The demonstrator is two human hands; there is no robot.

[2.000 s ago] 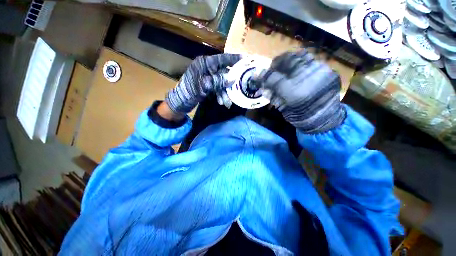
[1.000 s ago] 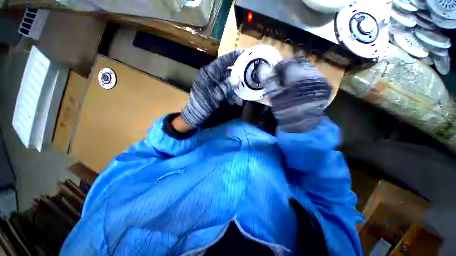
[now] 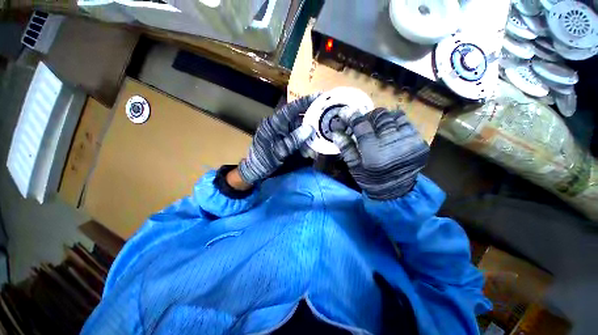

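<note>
A white assembled disc unit (image 3: 333, 105) with a black ring and a grey hub is held up in front of my chest, face up. My left hand (image 3: 279, 136), in a grey knit glove, grips its left rim between thumb and fingers. My right hand (image 3: 385, 145), gloved the same way, has its fingertips on the hub and right part of the disc. The fingertips hide part of the centre. I cannot tell whether the right fingers hold anything small.
The silver machine base (image 3: 360, 33) with a red light stands ahead. Another assembled disc (image 3: 463, 64) and a white round part (image 3: 425, 19) are on it. Loose discs (image 3: 544, 52) lie right, above a plastic-wrapped roll (image 3: 524, 141). One finished unit (image 3: 138, 109) lies on the cardboard box (image 3: 164, 157).
The view has shifted slightly. My hands and the held disc sit a little lower. My right hand, blurred before, is now sharper, with its fingers still at the disc's centre.
</note>
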